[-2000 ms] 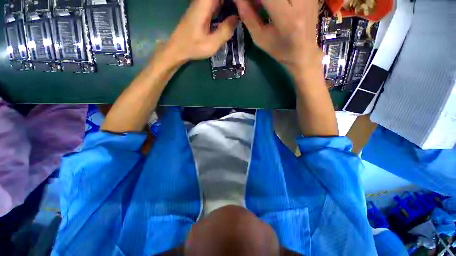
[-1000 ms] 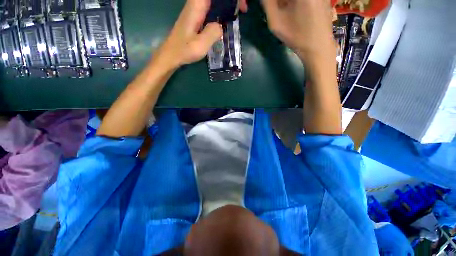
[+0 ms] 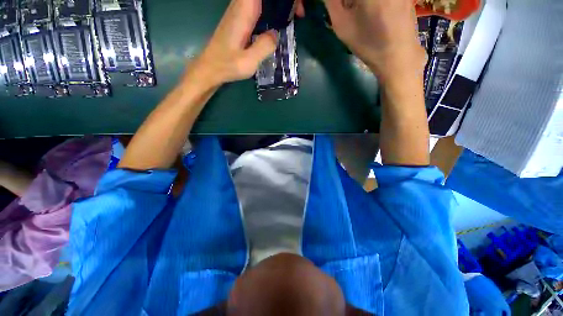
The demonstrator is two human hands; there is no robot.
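Note:
A phone chassis [image 3: 278, 77] with a pale silver bay lies on the dark green bench in front of me, its upper part covered by my left hand and a battery. The flat black battery [image 3: 275, 13] is above the chassis, cut off by the top edge. My left hand [image 3: 241, 46] holds the battery, with the thumb near its lower end. My right hand [image 3: 373, 28] is to the right of the battery, apart from the chassis. Its fingertips are at the top edge and partly cut off, so whether it holds anything is unclear.
Rows of phone units [image 3: 71, 52] lie at the left, with a few more [image 3: 439, 68] at the right beyond my right forearm. A red-orange bin [image 3: 460, 11] of tan liners, a white strip with black rectangles [image 3: 460, 92] and a ribbed grey-white block [image 3: 512, 80] stand at the right. A person's pink sleeve [image 3: 55, 191] is at lower left.
Since the first frame, my right hand has moved right, away from my left, and the black battery has come into clearer view. The pink-sleeved person at the left has shifted.

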